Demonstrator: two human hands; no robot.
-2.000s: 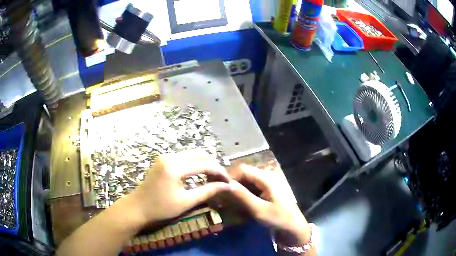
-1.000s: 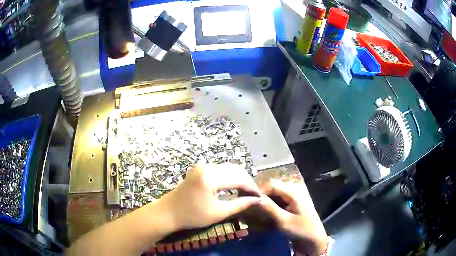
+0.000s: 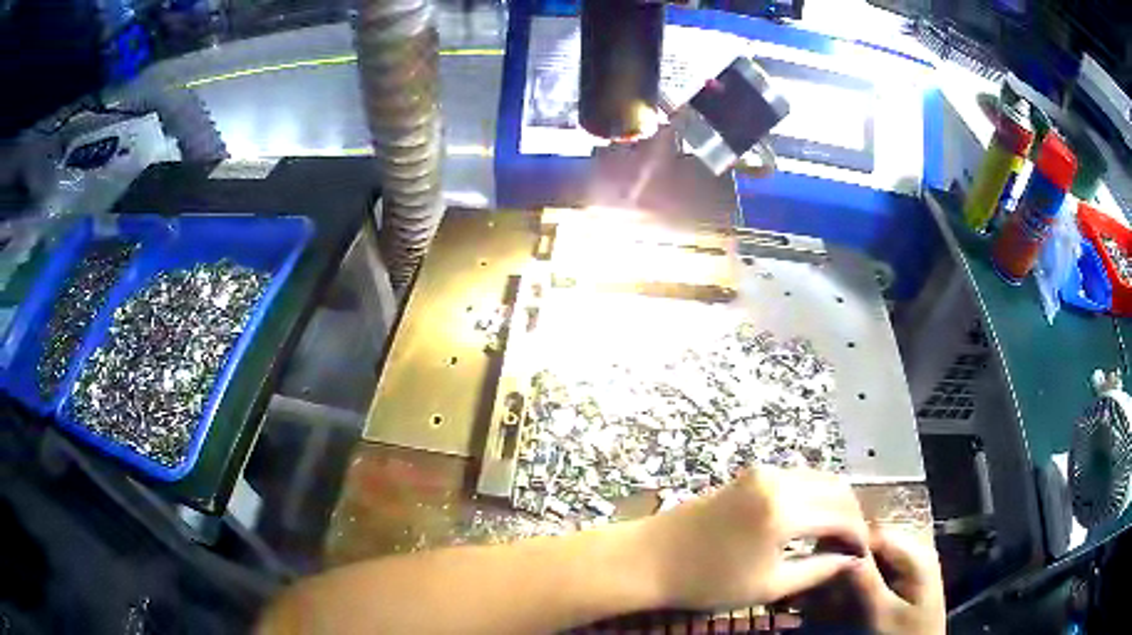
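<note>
A big pile of small silvery metal parts [image 3: 695,409] lies on the metal base plate [image 3: 888,428]. My left hand [image 3: 757,533] is at the pile's front edge, over the near loading fixture [image 3: 732,623], with thumb and forefinger close together. My right hand [image 3: 900,583] touches or nearly touches it at the fingertips and is partly cut off by the bottom edge. Only a short row of the near fixture's slots shows below my left hand. What the fingers hold is hidden. A second fixture [image 3: 646,267] lies at the back under bright light.
The dark laser head [image 3: 621,68] hangs over the back fixture, with a ribbed hose [image 3: 400,124] to its left. A brass-coloured rail [image 3: 507,434] borders the pile's left. Blue trays of parts [image 3: 255,341] stand at left. Spray cans [image 3: 1037,205] and a white fan [image 3: 1102,453] stand at right.
The view has swung left, bringing the blue trays fully into view. The back fixture is now brightly lit, with a glow below the laser head. My hands remain together over the near fixture.
</note>
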